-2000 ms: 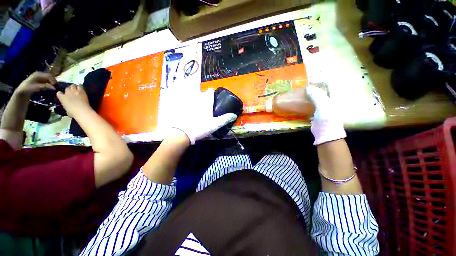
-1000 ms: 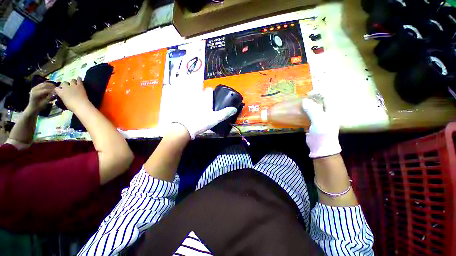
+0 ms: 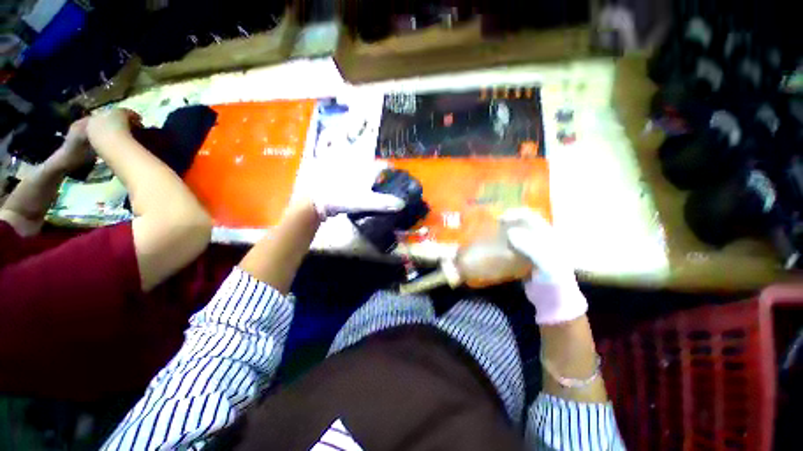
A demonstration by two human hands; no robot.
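My left hand [image 3: 357,203], in a white glove, holds a black speaker housing [image 3: 398,198] over the near edge of the orange and black printed sheet [image 3: 465,182]. Thin wires hang from the housing's lower side. My right hand [image 3: 534,248], also gloved, grips the tan translucent glue bottle [image 3: 493,262]. Its nozzle points left and down, past the bench's front edge, below the housing and apart from it. The frame is blurred, so glue on the housing cannot be made out.
A person's bare hands work at the left beside a long black block [image 3: 189,136] and a second orange sheet [image 3: 251,158]. Cardboard trays [image 3: 475,57] line the back. Black units [image 3: 718,198] are grouped at right. A red crate [image 3: 696,370] stands at lower right.
The view has shifted. The housing has turned in my left hand. The bottle has moved toward me, and its nozzle has swung down over the bench's front edge.
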